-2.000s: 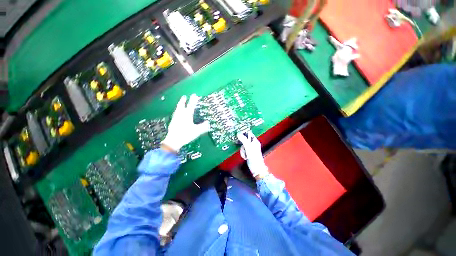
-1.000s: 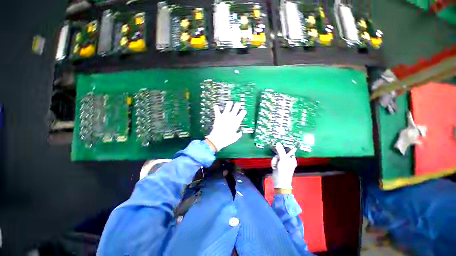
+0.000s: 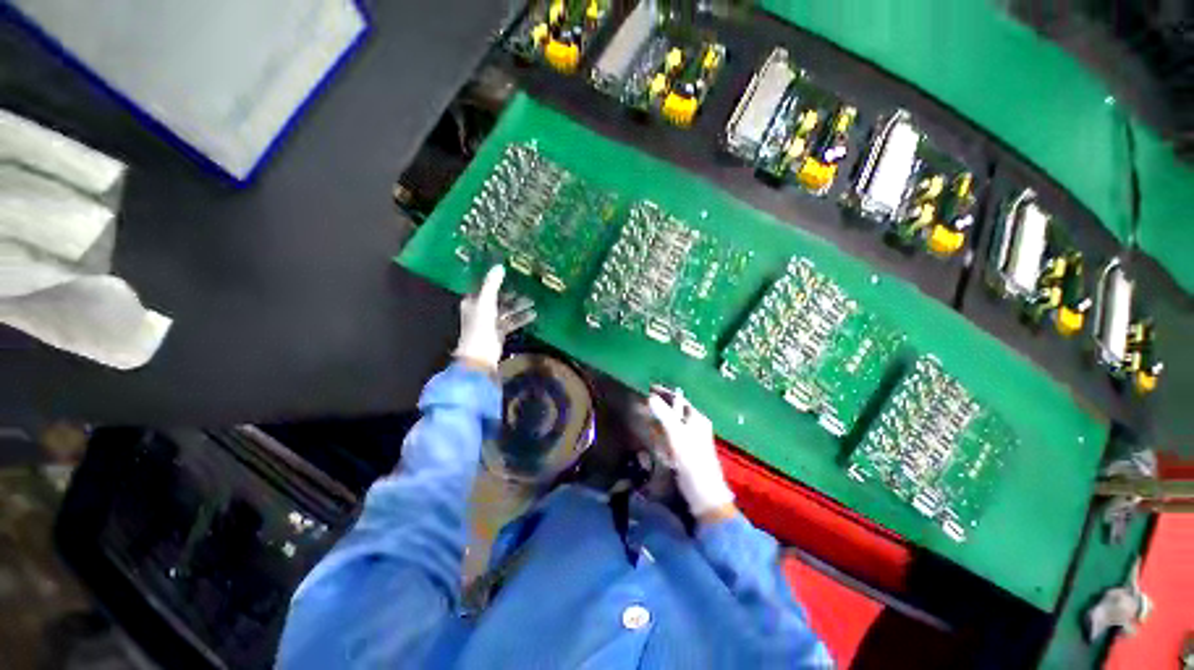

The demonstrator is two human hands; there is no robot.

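Several green circuit boards point(image 3: 812, 343) with silvery parts lie flat in a row on the green mat point(image 3: 1034, 524). My left hand point(image 3: 491, 318), in a white glove, is at the mat's front edge, beside the leftmost board point(image 3: 537, 216). Its fingers are apart and it holds nothing visible; whether a fingertip touches the board is unclear. My right hand point(image 3: 690, 449), also white-gloved, is just off the mat's front edge, below the second board point(image 3: 657, 275), with fingers bent. A dark patch shows by its fingertips; whether it is a held thing is unclear.
Behind the mat, power boards with yellow parts point(image 3: 943, 236) stand on a dark line. A round stool point(image 3: 534, 408) is below my left hand. A black tote with a red sheet point(image 3: 838, 609) is at front right. A blue-edged document board point(image 3: 210, 66) and white cloth point(image 3: 66, 249) are left.
The view has swung left. My left hand has moved from the third board to the leftmost one. My right hand has left the rightmost board and moved left, off the mat.
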